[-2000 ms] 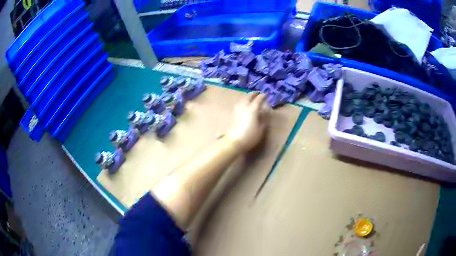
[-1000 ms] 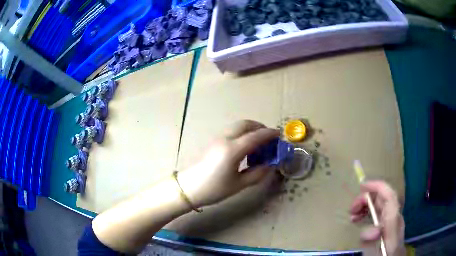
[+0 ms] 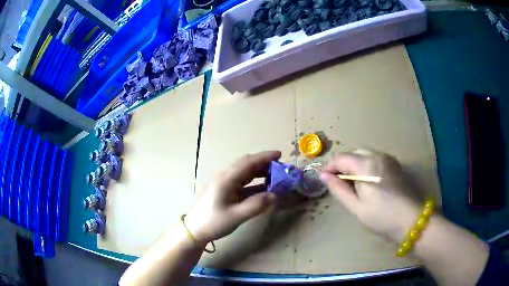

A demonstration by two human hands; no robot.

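My left hand (image 3: 234,195) holds a purple body piece (image 3: 283,177) between thumb and fingers, its right end against the left side of the clear glue cup (image 3: 313,181). My right hand (image 3: 368,181) grips a thin pale applicator stick (image 3: 360,178) between thumb and fingertips. One end of the stick sticks out to the right; its tip is hidden at the fingers, over the cup. The orange cap (image 3: 310,144) lies just above the cup.
Assembled figurines (image 3: 106,167) stand in rows at the left. Loose purple body pieces (image 3: 167,58) are heaped at the back. A pale lilac tub (image 3: 318,58) holds dark caps (image 3: 301,17). Blue trays (image 3: 33,173) are stacked at left. A dark flat object (image 3: 484,151) lies at right.
My left hand has gone from the back near the heap to the cup and now holds a purple body piece. My right hand has moved left to the cup with the stick.
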